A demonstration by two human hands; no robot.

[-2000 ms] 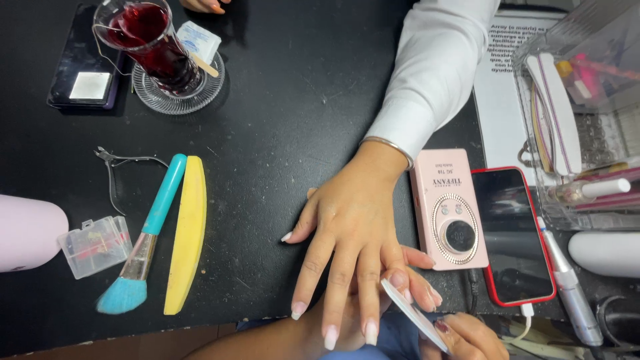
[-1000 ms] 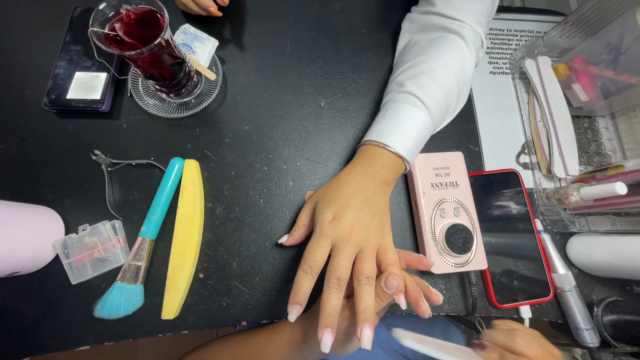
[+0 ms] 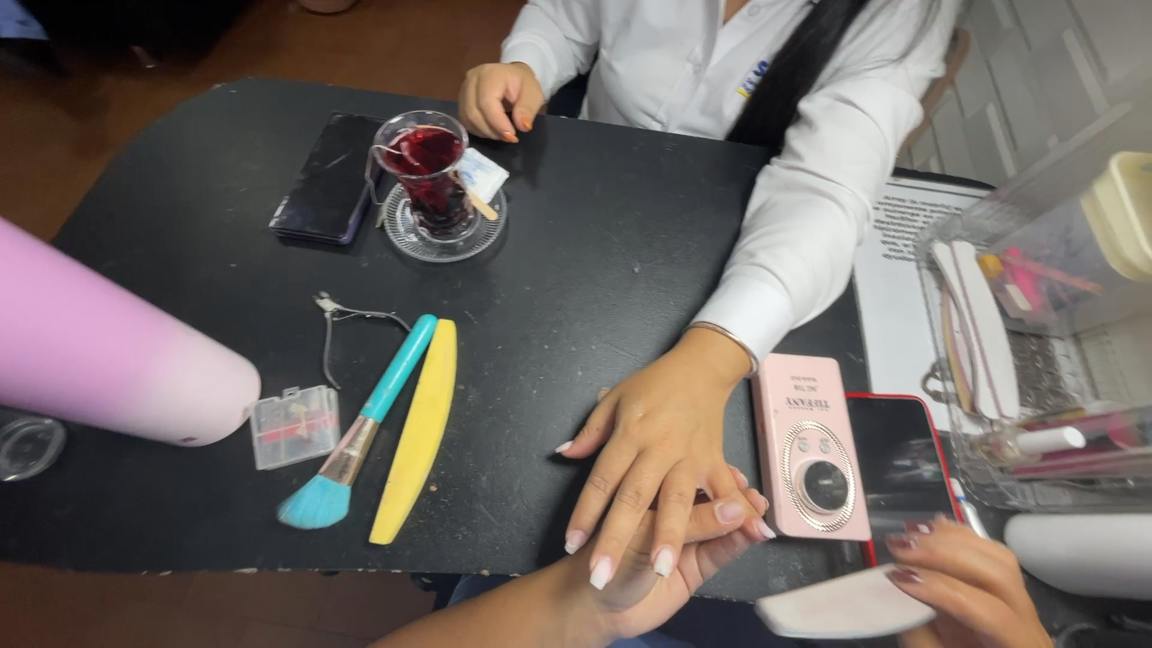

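My left hand (image 3: 648,589) lies palm up under another person's hand (image 3: 661,432), my thumb and fingers around that person's little finger. The other hand rests back up with fingers spread, its long nails pale. At the lower right, my right hand (image 3: 976,585) holds a white nail file (image 3: 846,605) between thumb and fingers, apart from the nails. A pink nail drill control box (image 3: 814,450) stands just right of the joined hands. Left of them lie a yellow nail file (image 3: 416,432), a turquoise-handled brush (image 3: 387,382) and metal cuticle nippers (image 3: 329,310).
A glass of red drink (image 3: 432,180) stands on a glass saucer (image 3: 405,236) beside a dark phone (image 3: 328,180). A pink bottle (image 3: 117,346) and small clear case (image 3: 295,427) are left. A red-edged phone (image 3: 900,450) and clear organizer (image 3: 972,477) are right.
The view has tilted up, showing the person's torso. My right hand has drawn the white file away to the right from the fingertips, where it was two seconds ago.
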